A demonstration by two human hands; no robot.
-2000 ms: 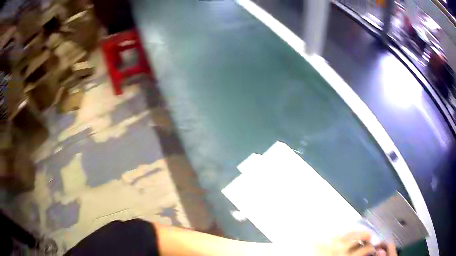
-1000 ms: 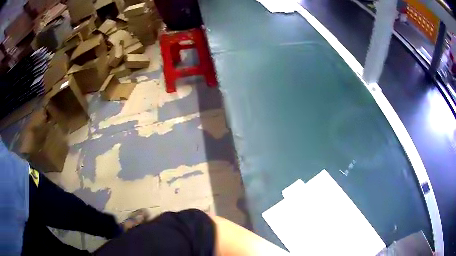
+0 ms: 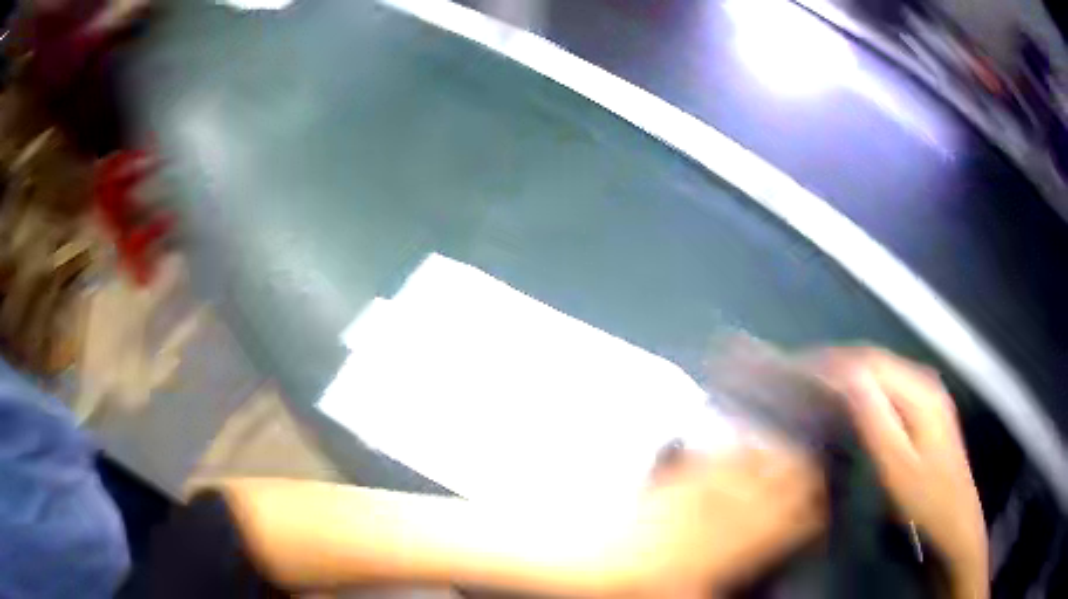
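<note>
A wide white cover panel (image 3: 504, 386) lies blank side up on the green bench, with a small tab on its outer left edge. At its right end is a dark, blurred box part (image 3: 767, 392), apparently the box flap. My left hand (image 3: 750, 497) reaches in from the lower left over the panel's right end and is blurred and overexposed. My right hand (image 3: 908, 427) is at the right side of the dark part, fingers bent towards it. The fingertips of both hands are too blurred to show their grip. The box interior is hidden.
The green bench (image 3: 351, 152) is edged by a pale metal rail (image 3: 726, 146), with a dark conveyor (image 3: 867, 176) beyond. A red stool (image 3: 131, 217) and blurred cartons stand at the left. Blue cloth (image 3: 53, 491) shows at lower left.
The view has swung right, so the panel and bench appear further left. Both hands are now in view at the panel's right end; one second ago only a forearm showed.
</note>
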